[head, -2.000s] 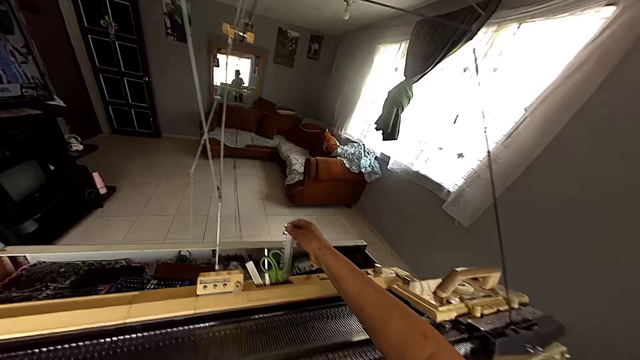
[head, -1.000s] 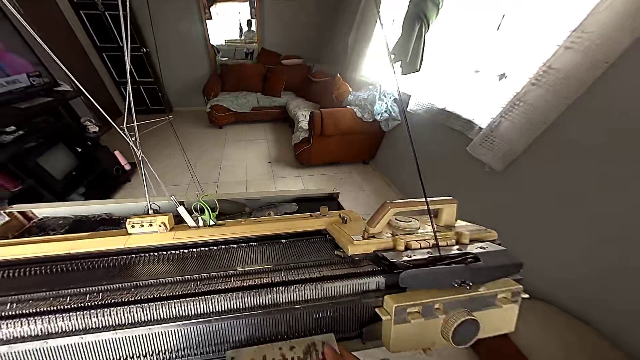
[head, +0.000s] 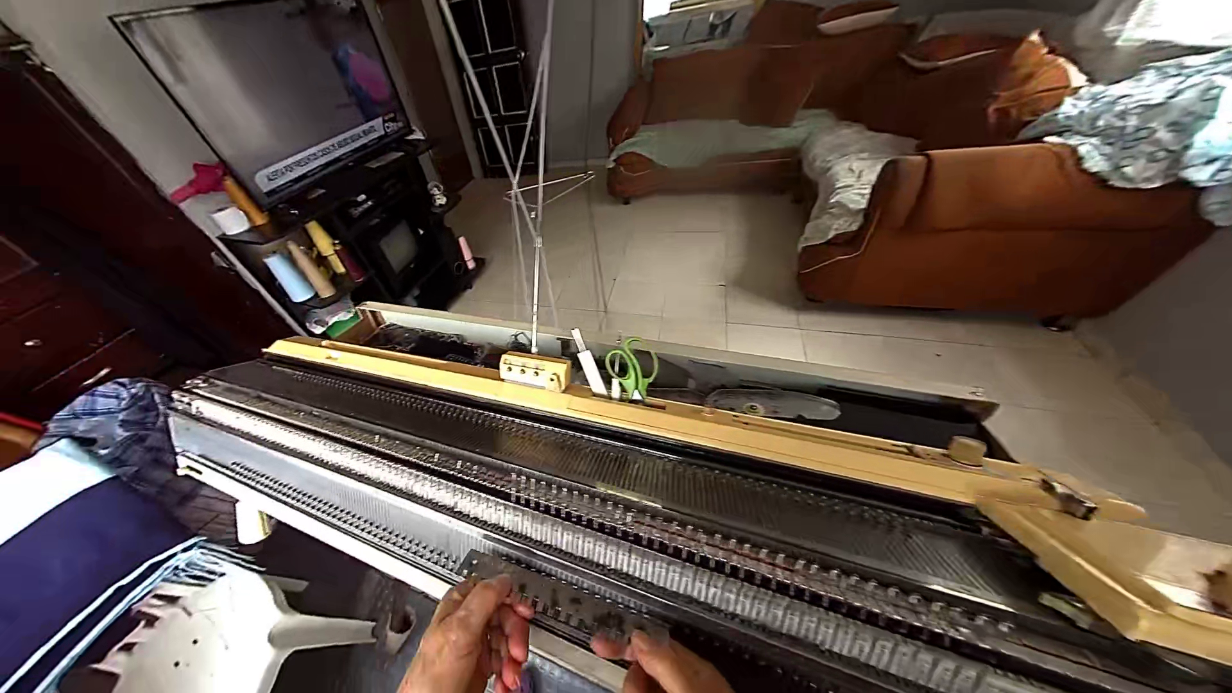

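A knitting machine with two needle beds [head: 616, 539] spans the head view diagonally. At its front edge, low in the view, my left hand [head: 474, 630] pinches the left end of a flat, dark strip [head: 558, 599] with small marks or holes along it. My right hand [head: 664, 662] is at the strip's right end, thumb and finger together; its lower part is cut off by the frame. The cream carriage [head: 1107, 577] sits at the machine's right end. Behind the beds, green-handled scissors [head: 632, 370] stand beside a white tool [head: 589, 364] and the yarn mast's cream base [head: 535, 372].
A white plastic piece with a toothed edge [head: 207, 635] lies lower left, near dark blue fabric [head: 96, 568]. An open tray [head: 866, 377] runs behind the machine. Thin mast rods [head: 536, 279] rise in front. Beyond are yarn cones [head: 310, 269], a television and a brown sofa [head: 991, 231].
The right arm reached to the tray behind the machine two seconds ago; now both hands are at the front edge with the strip. The view has swung left and down.
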